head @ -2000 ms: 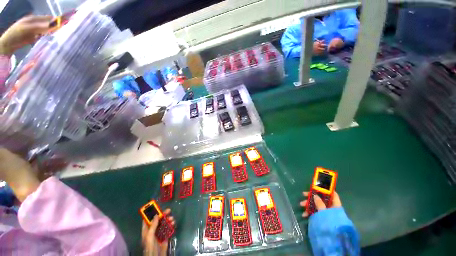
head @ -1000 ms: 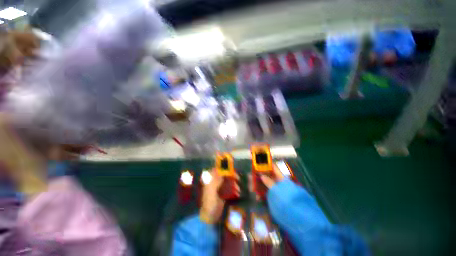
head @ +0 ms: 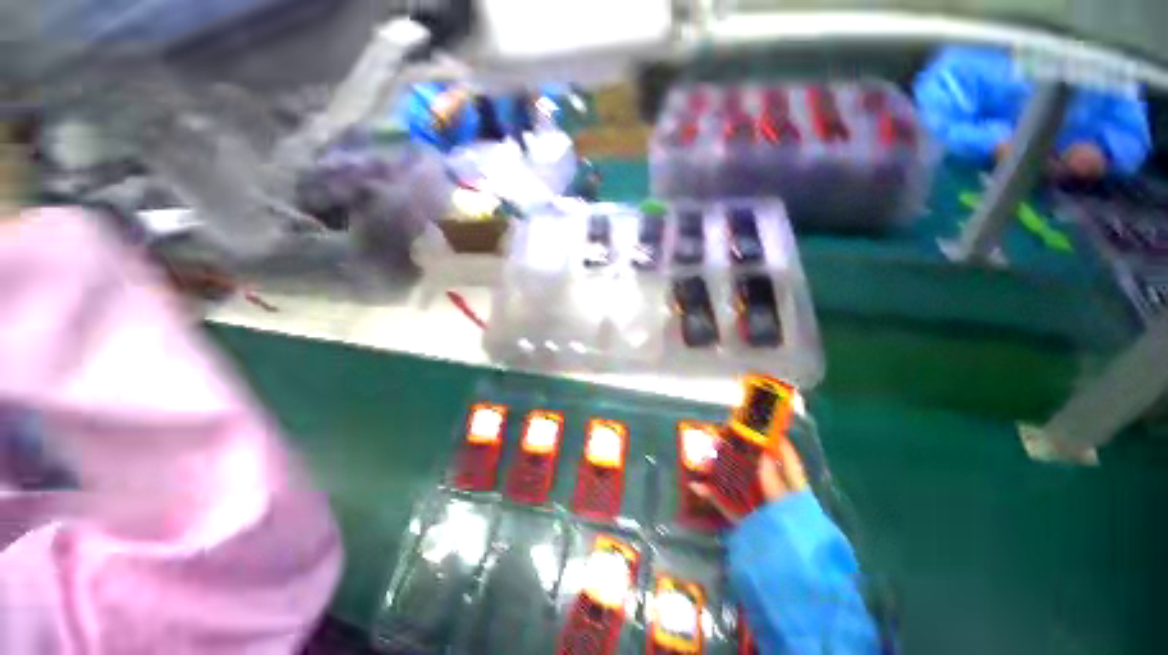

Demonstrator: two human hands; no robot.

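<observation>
My right hand [head: 781, 476], in a blue sleeve, holds a red keypad phone [head: 746, 448] with a yellow-orange frame and dark screen. The phone is raised over the right part of the clear blister tray [head: 416, 563] and overlaps a phone behind it. My left hand is out of the picture. Several red phones with white-lit screens, one of them at the upper left [head: 482, 448], stand in two rows in the tray. The front row is cut off by the lower edge. The picture is blurred.
A stack of cloudy trays with dark phones [head: 794, 326] stands behind the work tray. Another stack [head: 794, 198] holds red phones. Metal posts [head: 1114, 403] rise at right. A person's pink sleeve [head: 167, 473] fills the left. A person in blue [head: 967, 109] sits across.
Both hands first held phones apart, then raised them together over the tray. Now my left hand has left the picture; my right still holds a phone. The view has shifted.
</observation>
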